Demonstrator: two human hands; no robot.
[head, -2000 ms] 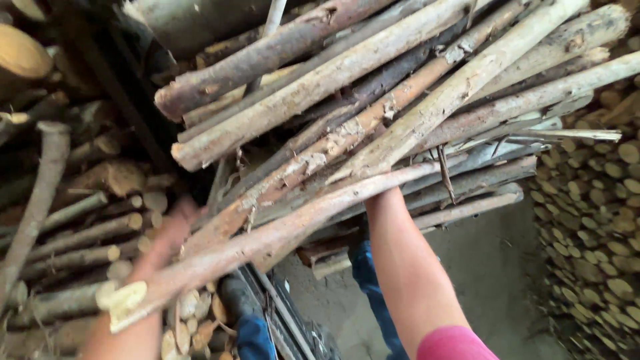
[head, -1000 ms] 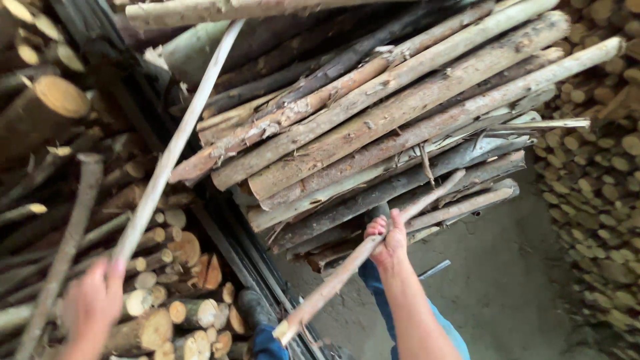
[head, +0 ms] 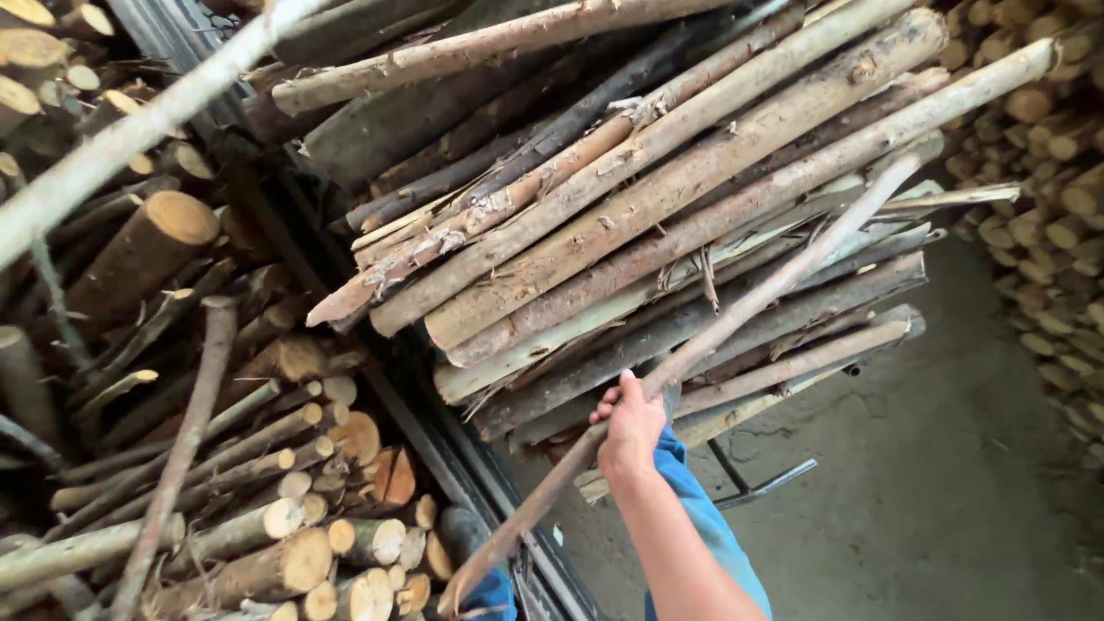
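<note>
My right hand (head: 634, 424) is closed around a long, thin wooden pole (head: 742, 310), which slants from the lower middle up to the right, over a pile of debarked and bark-covered poles (head: 690, 181). My left hand is outside the view. A pale, blurred pole (head: 147, 129) crosses the upper left corner; whether a hand holds its far end cannot be seen. Another pole (head: 500, 43) lies across the top of the pile.
Stacked cut logs (head: 293, 561) fill the left side, with a crooked branch (head: 185, 448) over them. A metal rail (head: 457, 457) runs between the stacks. A metal tube frame (head: 768, 487) juts out below the pile. More stacked wood (head: 1044, 259) stands at the right, beyond a concrete floor (head: 897, 483).
My left hand, on the pale pole a second ago, has gone out of view. That pole now lies farther up and left in view. My right hand keeps its hold on the thin pole.
</note>
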